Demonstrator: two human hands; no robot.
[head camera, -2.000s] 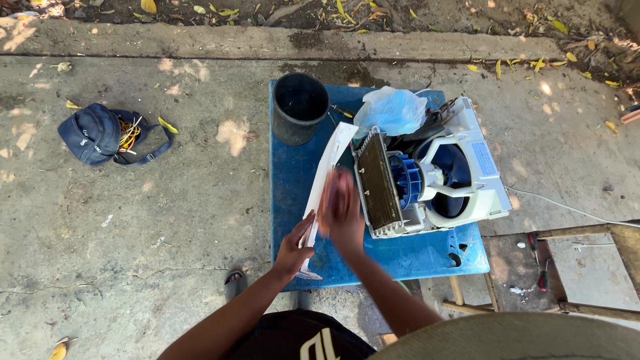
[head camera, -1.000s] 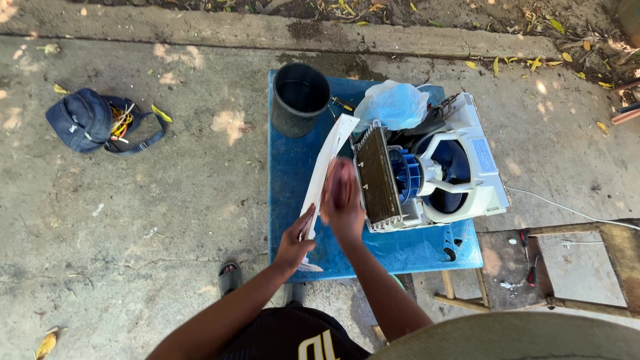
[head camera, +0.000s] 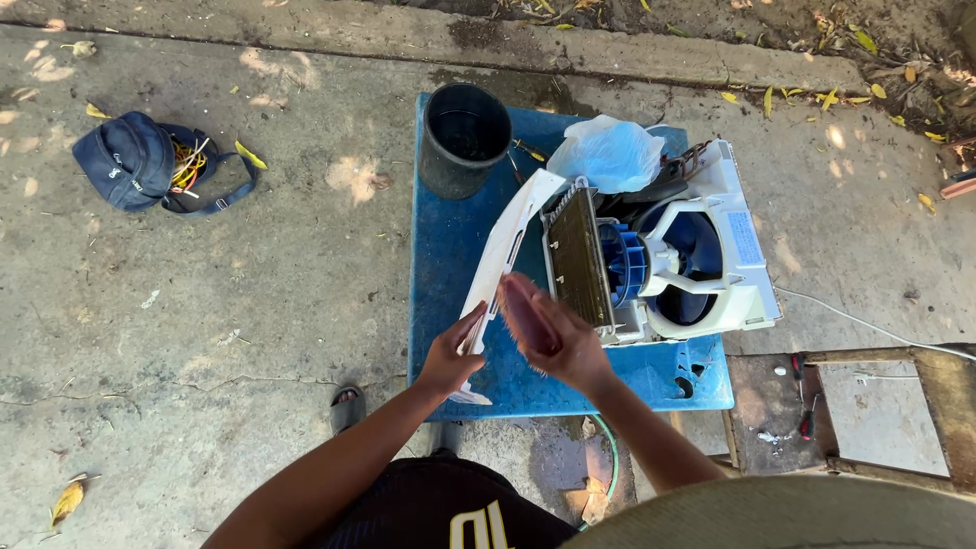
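Note:
My left hand (head camera: 451, 357) grips the lower part of a long white plastic panel (head camera: 499, 244), tilted on edge above the blue table (head camera: 457, 252). In my right hand (head camera: 572, 347) is a reddish scrubbing brush (head camera: 528, 316), its bristles turned toward the panel's slotted side. Whether the bristles touch the panel I cannot tell. Just right of the brush stands an opened window-type air conditioner (head camera: 709, 267) with a finned coil (head camera: 577, 259), a blue blower wheel (head camera: 624, 263) and a larger blue fan. The panel's upper end comes close to the coil.
A black bucket (head camera: 465, 145) holding liquid stands at the table's back left, beside screwdrivers (head camera: 531, 151) and a blue plastic bag (head camera: 610, 155). A navy bag (head camera: 137, 164) with wires lies on the concrete. At right are red-handled screwdrivers (head camera: 807, 423) on a wooden frame (head camera: 778, 450); a green hose (head camera: 612, 457) runs below the table.
My right hand with the brush has moved down along the panel, toward my body. My left hand still holds the panel's lower part.

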